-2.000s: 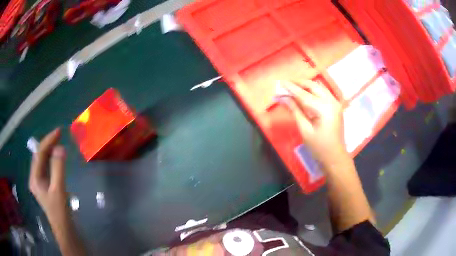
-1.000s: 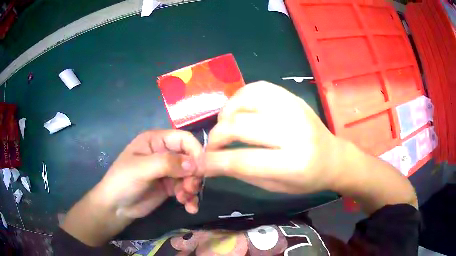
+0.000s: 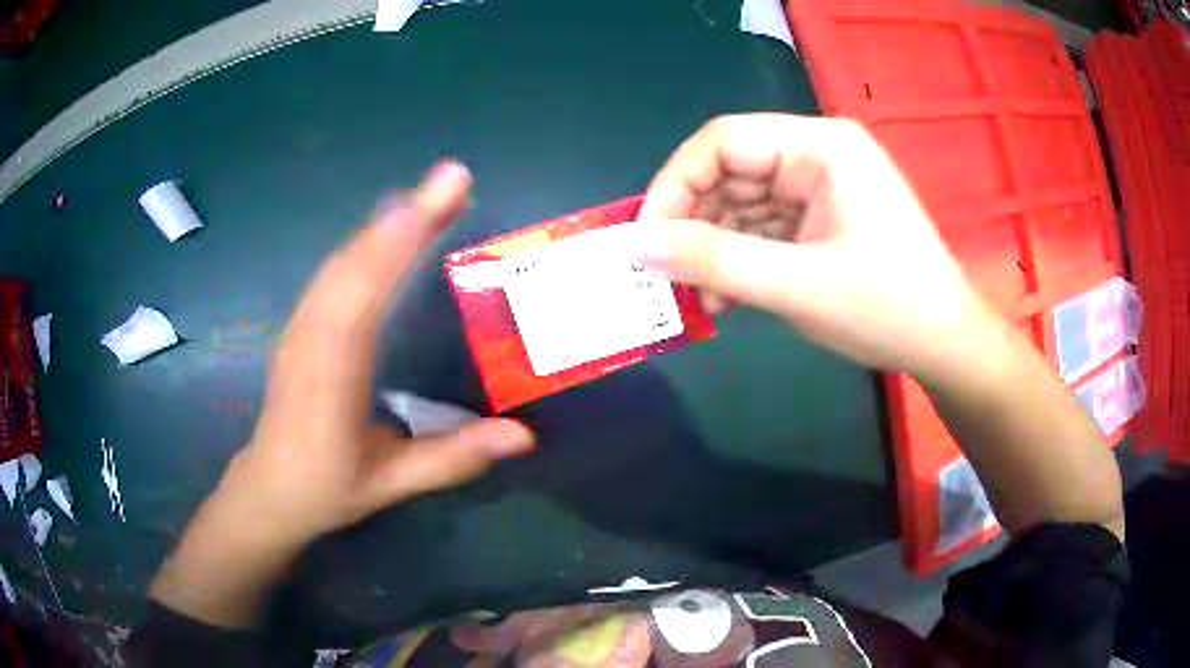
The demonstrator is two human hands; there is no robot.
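The red retail box (image 3: pixel 489 359) is in the middle of the view, slightly tilted. A white label (image 3: pixel 594 307) with faint dark print covers much of its upper face. My right hand (image 3: pixel 783 222) grips the box's right end, with the thumb on the label's upper right corner and fingers at the edge. My left hand (image 3: pixel 346 379) is spread open to the left of the box, a little blurred, holding nothing. A white piece (image 3: pixel 428 415) lies by its thumb, partly hidden.
A red tray (image 3: pixel 920 444) with rectangular pockets lies at right, with bagged devices (image 3: pixel 1094 333) in its lower pockets. Stacked trays (image 3: pixel 1151 248) stand beyond it. Curled white scraps (image 3: pixel 141 335) lie on the dark green table at left. A pale rail (image 3: pixel 209 72) curves across the upper left.
My hands have parted from their pinch together. My right hand now grips the box, whose upper face now carries the white label. My left hand has opened and moved left.
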